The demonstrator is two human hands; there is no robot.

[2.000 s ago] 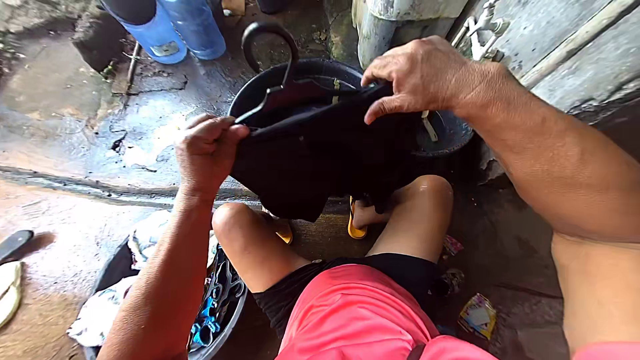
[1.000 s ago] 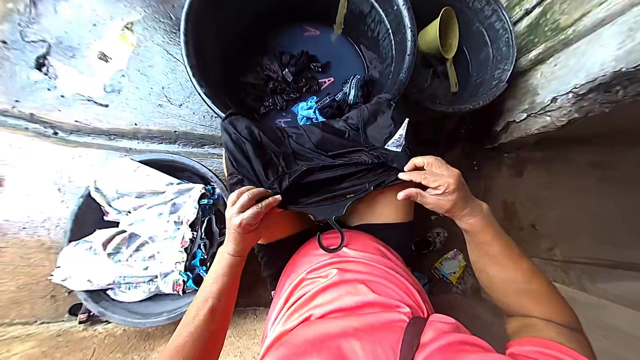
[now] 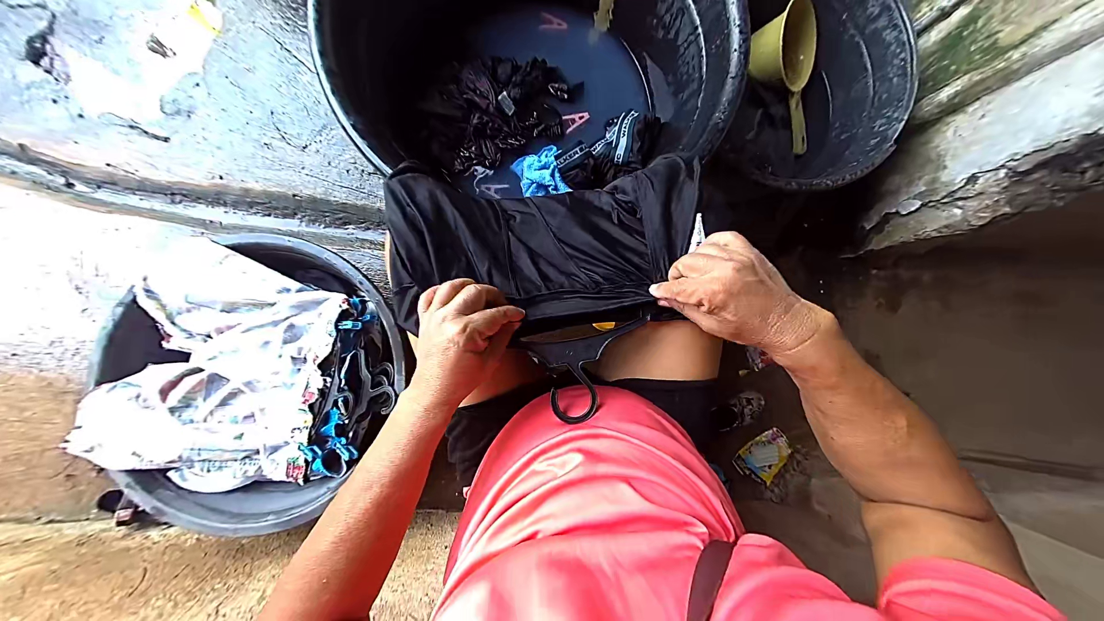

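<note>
A black garment [image 3: 543, 241] lies across my lap, its far edge at the rim of the big black tub. My left hand [image 3: 466, 332] pinches the left end of its near edge, and my right hand [image 3: 733, 289] pinches the right end. Between the hands a black plastic clothes hanger [image 3: 573, 354] sits at the garment's opening, its hook pointing toward my body. A white tag [image 3: 697, 231] shows beside my right hand. The hanger's arms are mostly hidden under the cloth.
A large black tub [image 3: 737, 86] holds dark wet clothes [image 3: 500, 112] and a blue cloth [image 3: 542, 171]. To its right, a smaller black basin [image 3: 906, 95] holds a yellow dipper [image 3: 783, 52]. At left, a basin [image 3: 224, 522] holds white clothes [image 3: 233, 379], hangers and blue clips.
At first the garment and hanger were held up over the tub, hook pointing away. Now the garment lies on my lap with the hook toward me. The view has shifted.
</note>
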